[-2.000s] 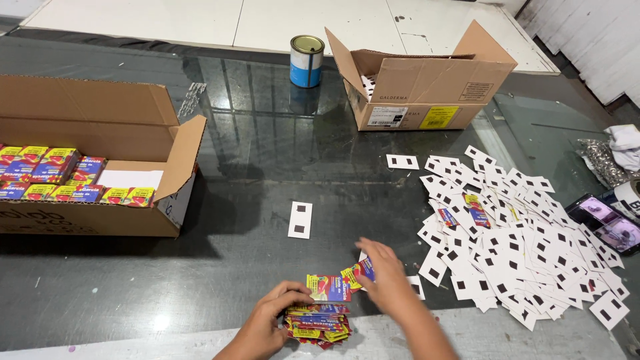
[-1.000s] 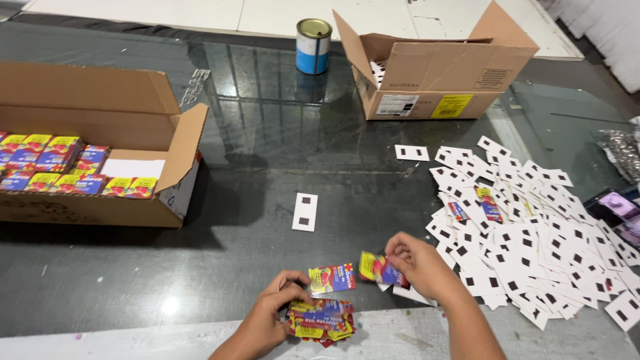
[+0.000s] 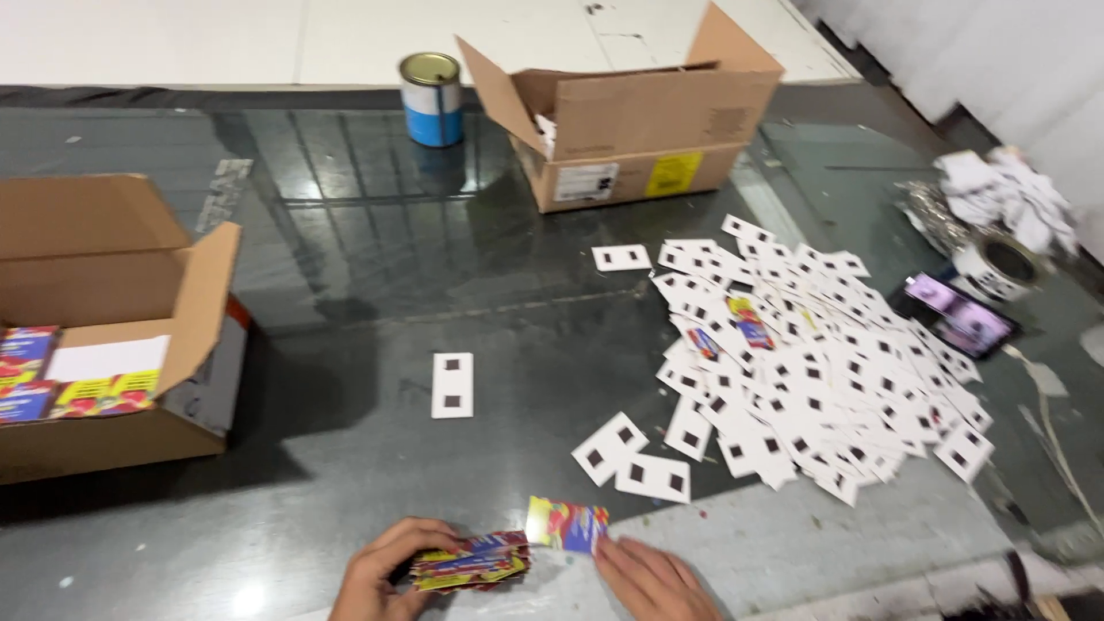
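My left hand (image 3: 401,565) is closed around the left side of a messy stack of colourful printed cards (image 3: 474,561), low in the view. Just right of the stack, the fingertips of my right hand (image 3: 647,578) touch the edge of one printed card (image 3: 567,524) in red, yellow and blue; whether they pinch it is not clear. A large loose heap of white cards with dark squares (image 3: 811,371) lies to the right, with a few colourful pieces on it. Two white cards (image 3: 653,478) lie between that heap and my right hand. Another white card (image 3: 453,385) lies alone near the middle.
An open cardboard box (image 3: 112,440) holding bundles of printed cards stands at the left. Behind are a metal can (image 3: 431,99) and a second open carton (image 3: 638,129). A phone (image 3: 957,315), a tape roll (image 3: 996,263) and crumpled white material (image 3: 1005,194) lie at the right.
The printed card by my right hand was raised and tilted one second ago; now it lies beside the stack, face up. My left hand has stayed at the stack. The view has shifted.
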